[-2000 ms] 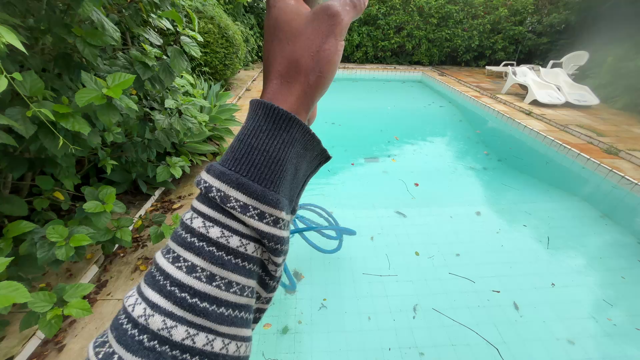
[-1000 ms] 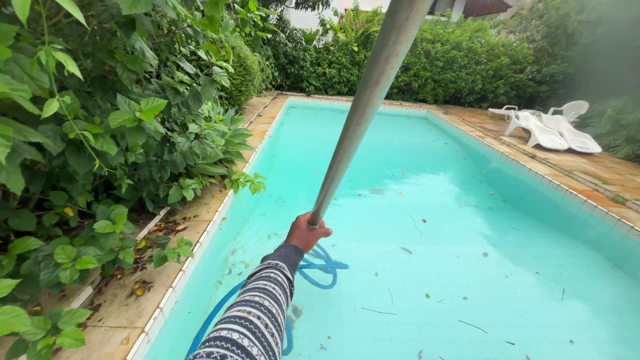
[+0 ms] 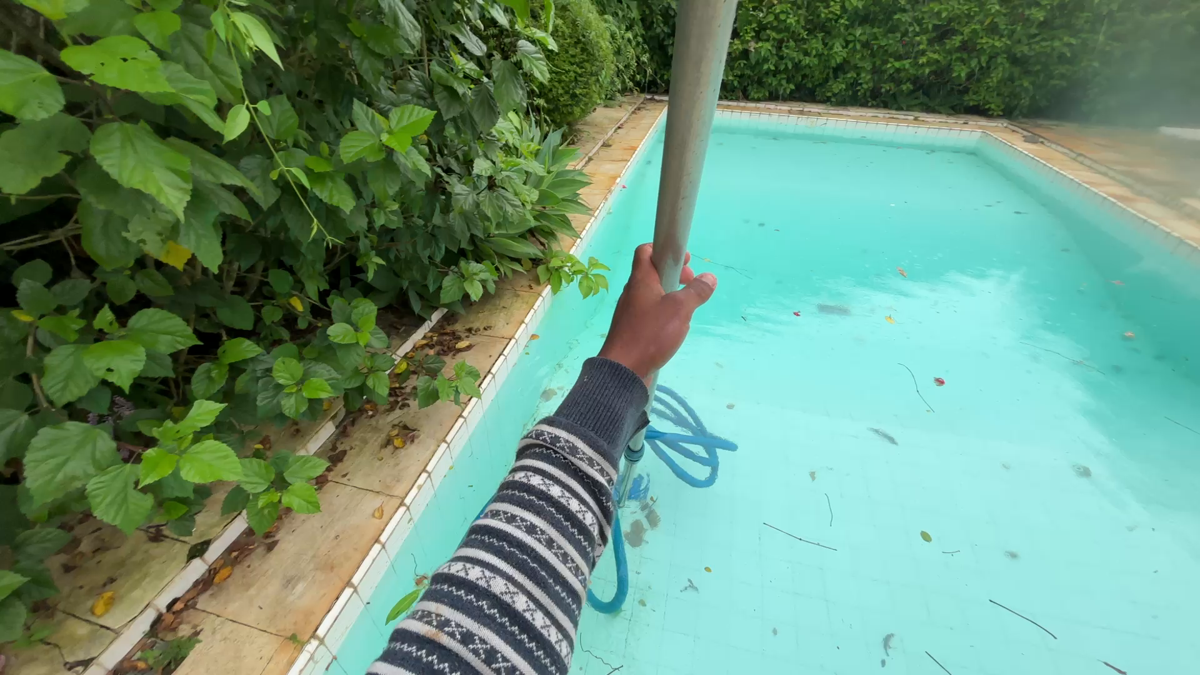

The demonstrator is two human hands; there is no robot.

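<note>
My left hand (image 3: 656,314), at the end of a striped knit sleeve, is closed around a long metal pole (image 3: 692,131). The pole stands steeply, slightly tilted. Its top is out of frame, and its lower part passes behind my wrist down into the swimming pool (image 3: 825,394). A narrower section shows below the sleeve cuff, close to a small blue piece underwater. Beside it a blue hose (image 3: 694,439) lies in loops in the water, partly hidden by my forearm. Leaves and twigs are scattered in the pool. My right hand is out of view.
A paved pool edge with white tile trim (image 3: 422,506) runs along the left, strewn with fallen leaves. Dense leafy shrubs (image 3: 281,187) overhang it. A hedge (image 3: 872,56) stands behind the far end, and paving (image 3: 1116,150) borders the right side.
My left hand was lower in view one second ago, also gripping the pole. The pole leaned right then and stands more upright now. The view has shifted, and the white loungers have left it.
</note>
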